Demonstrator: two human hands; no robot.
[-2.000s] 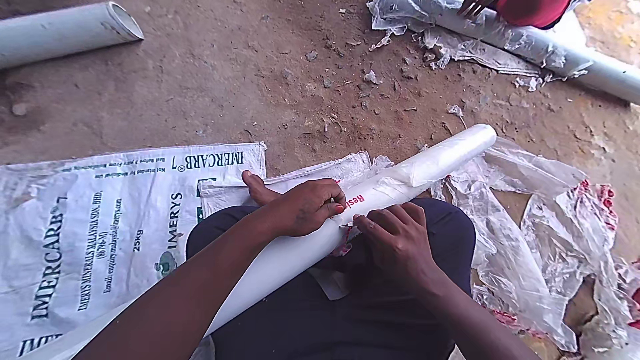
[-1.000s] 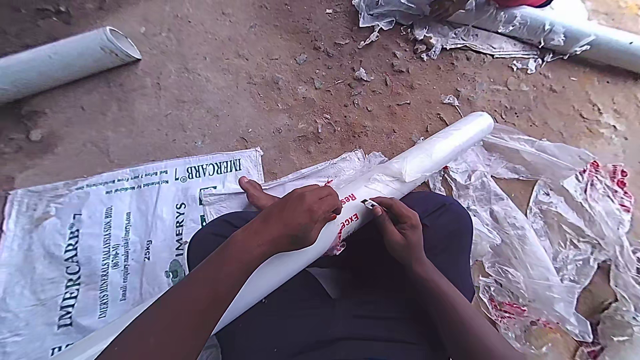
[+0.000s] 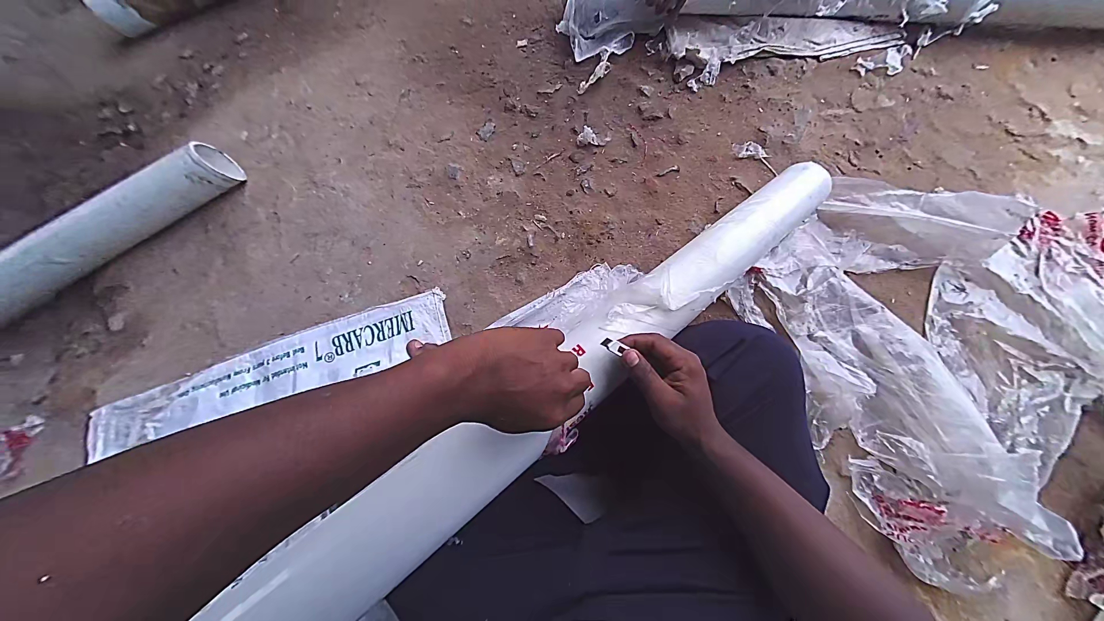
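A white plastic pipe (image 3: 405,517) lies slanting across my lap, its far end toward the upper right. Thin clear plastic film (image 3: 690,267) with red print covers its upper part, bunched near the middle. My left hand (image 3: 526,379) is closed on the film's edge at the pipe's middle, knuckles up. Just right of it, my right hand (image 3: 677,384) pinches a small white blade-like piece (image 3: 614,346) with a dark tip between thumb and finger, its tip close to the pipe's surface. What lies under my left fingers is hidden.
Crumpled clear film (image 3: 931,388) spreads over the dirt at right. A printed woven sack (image 3: 267,371) lies beneath the pipe at left. Another pipe (image 3: 112,224) rests on the ground at far left. More film and a wrapped pipe (image 3: 1018,13) are at the top right.
The hands stay close together at the pipe's middle. The small piece in my right hand shows from one second ago. The view has shifted, with the left pipe now lower in it.
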